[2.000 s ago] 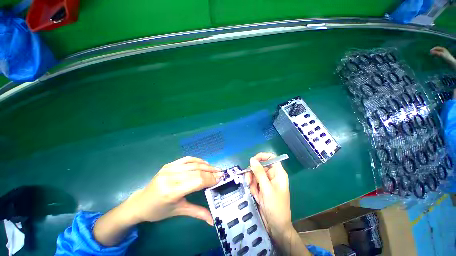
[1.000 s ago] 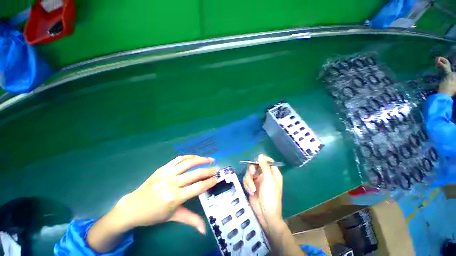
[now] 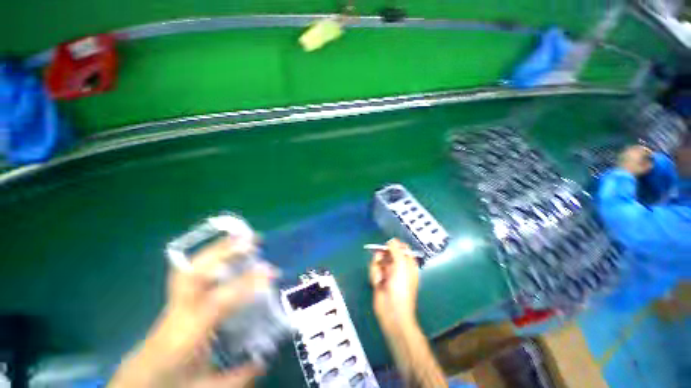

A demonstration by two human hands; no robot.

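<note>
My left hand (image 3: pixel 201 303), blurred, holds a silver-grey front panel (image 3: pixel 254 292) raised at the left. Another faceplate (image 3: pixel 333 333) lies in front of me, with a dark window at its far end and rows of oblong holes; its near end is cut off by the lower edge. My right hand (image 3: pixel 395 284) holds a slim pale pen-like tool (image 3: pixel 376 246) between thumb and fingers, to the right of this faceplate and not touching it. A block of stacked panels (image 3: pixel 413 221) stands just beyond my right hand.
A bluish sheet (image 3: pixel 322 231) lies on the dark-green bench (image 3: pixel 227 178). Blister trays (image 3: pixel 530 212) lie at right, a person's blue sleeve (image 3: pixel 636 212) beyond. An open carton (image 3: pixel 576 356) is at lower right. A red bin (image 3: pixel 82 67) and yellow tag (image 3: pixel 321 34) are at the back.
My left hand has left the window end of the faceplate and moved left, now holding a separate panel. My right hand still holds the tool. The view has tilted up and turned right.
</note>
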